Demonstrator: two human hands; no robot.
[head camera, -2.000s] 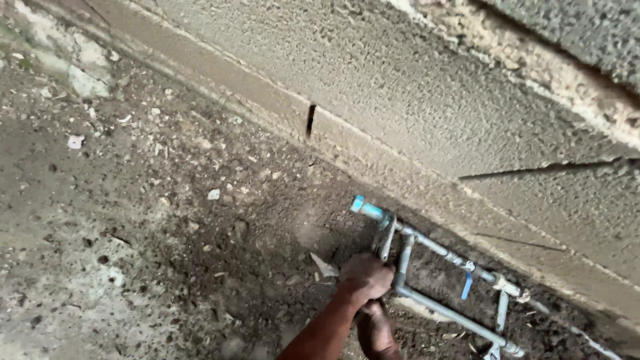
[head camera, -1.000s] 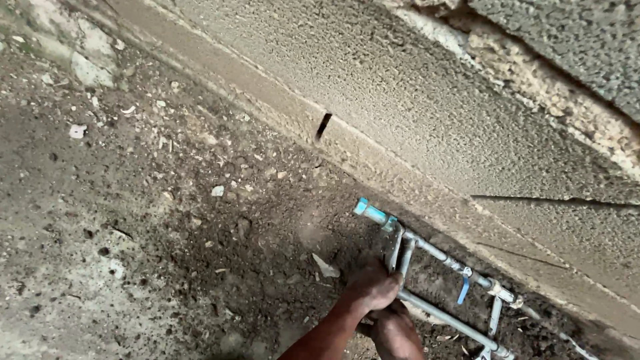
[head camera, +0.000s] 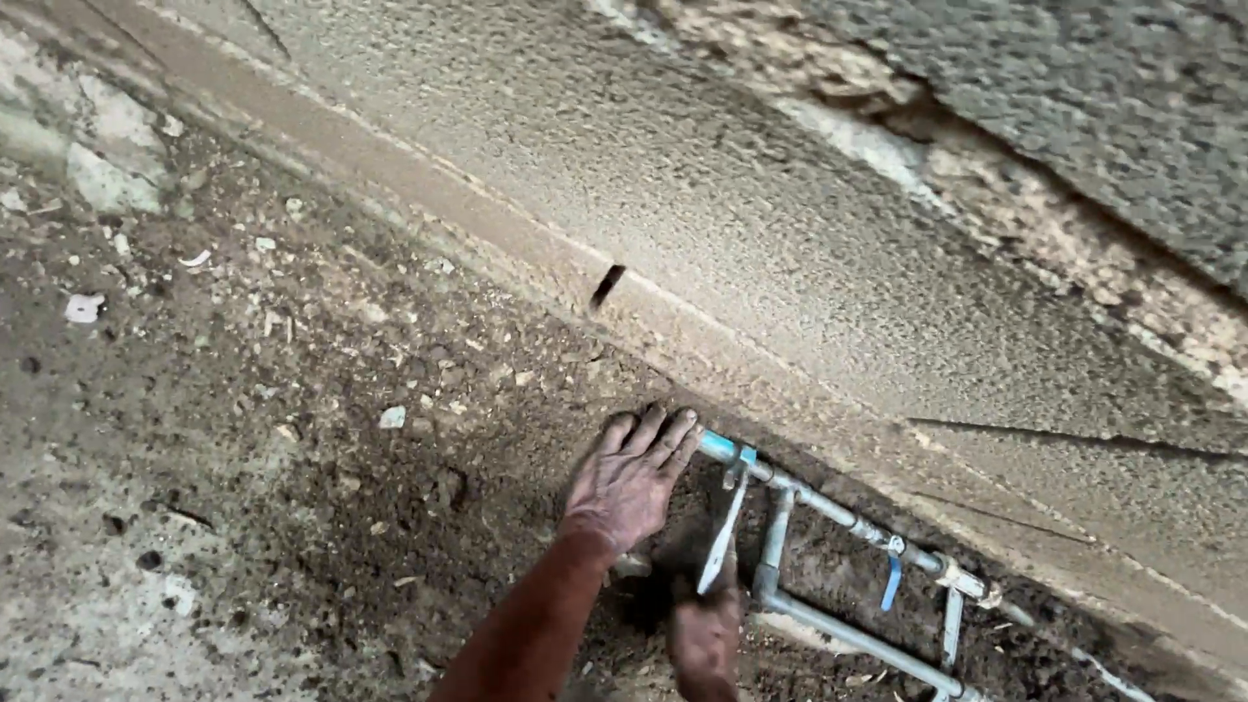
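My left hand (head camera: 632, 478) lies back-up with its fingers extended and its fingertips at the blue end (head camera: 717, 446) of a grey pipe; the palm side is hidden. Below and to the right, my blurred right hand (head camera: 707, 624) is closed around the lower part of a metal hand tool, apparently a wrench (head camera: 723, 536). The tool's upper end is at the pipe, just right of the blue end. The pipe assembly (head camera: 819, 502) runs along the foot of the wall, with a branch (head camera: 775, 546) and a lower parallel pipe (head camera: 858, 639).
A valve with a blue lever (head camera: 891, 582) sits on the upper pipe, left of a tee fitting (head camera: 960, 578). The rough wall (head camera: 721, 224) rises behind the pipes and has a dark slot (head camera: 606, 288) low down. Loose soil and stone chips cover the ground (head camera: 322, 439).
My left hand has moved up from beside my right hand and the tool to the blue pipe end, which it now partly covers. The right hand stays low by the tool.
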